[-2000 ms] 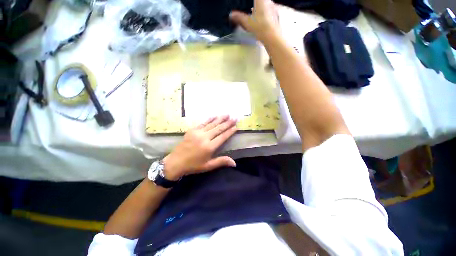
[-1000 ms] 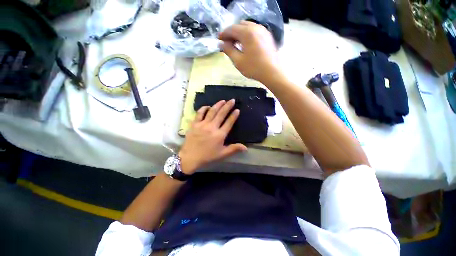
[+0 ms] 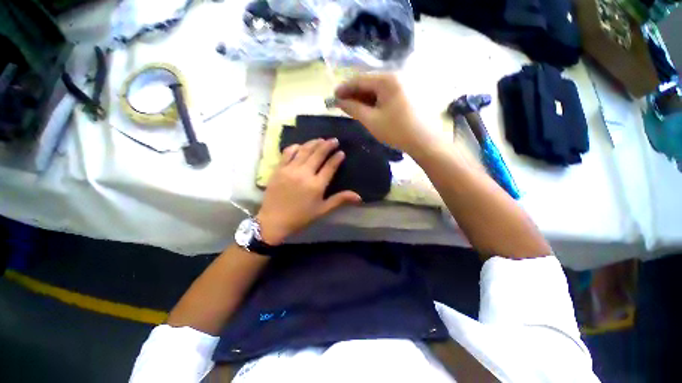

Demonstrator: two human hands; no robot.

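A black fabric panel lies on the pale yellow work board. My left hand lies flat on the panel's left part with its fingers apart. My right hand is raised over the panel's upper edge, thumb and fingertips pinched on a tiny silvery fitting. The fitting is too small and blurred to tell its shape. My right hand and forearm hide part of the panel and board.
A hammer with a blue handle and stacked black panels lie right. A steel punch rests over a tape roll, left; pliers lie beyond. Clear plastic bags lie behind the board; an open carton stands far right.
The black panel now lies on the board under my left hand, and the hammer has come into view. My right hand has come from the bags to the panel's upper edge with a tiny fitting.
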